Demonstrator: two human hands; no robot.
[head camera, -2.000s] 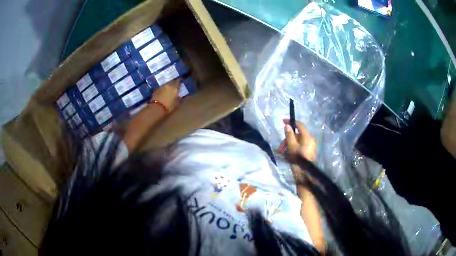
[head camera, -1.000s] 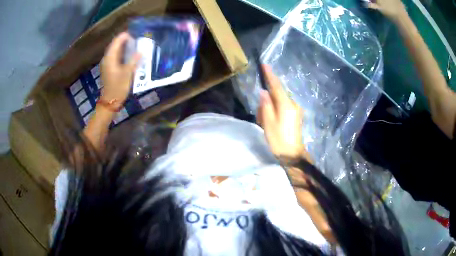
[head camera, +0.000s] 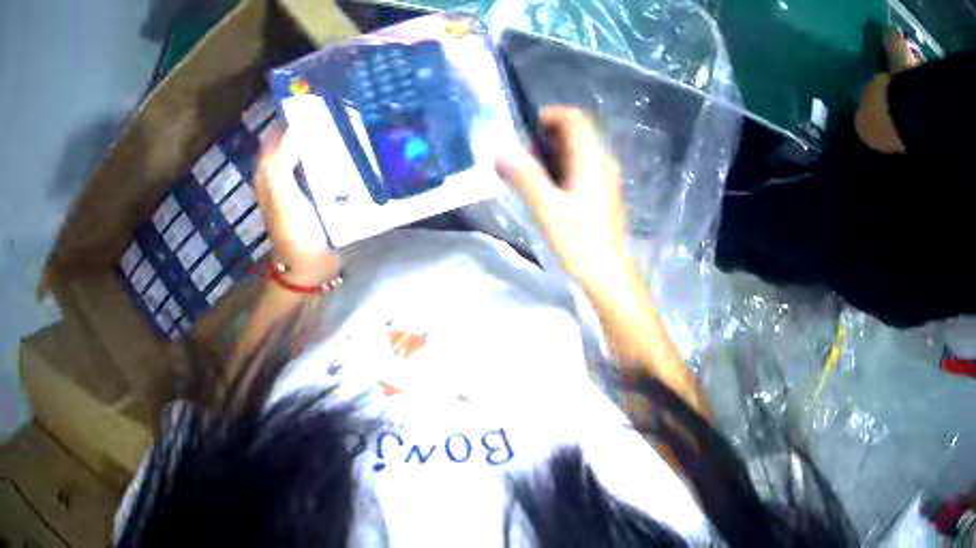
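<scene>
A retail box (head camera: 401, 134), dark blue and white with a picture of a dark keypad device, is held up face-on above the lap. My left hand (head camera: 291, 209) holds it by its left side, the fingers partly behind it. My right hand (head camera: 562, 177) is at the box's right edge with a slim black tool (head camera: 524, 96) in it, blurred; I cannot tell if its fingers touch the box. The open carton (head camera: 86, 214) on the left holds rows of dark blue box ends (head camera: 193, 241) with white labels.
A large clear poly bag (head camera: 685, 139) hangs over the edge of the green table (head camera: 792, 64). A person in black (head camera: 835, 203) is on the right. Crumpled clear plastic (head camera: 771, 343) lies below. A red object (head camera: 959, 364) is at the right rim. Brown cartons (head camera: 54, 482) are at lower left.
My left hand has taken a box out of the carton and brought it right, over the lap. My right hand with the black tool has moved to the box's edge. The other person's arm has shifted.
</scene>
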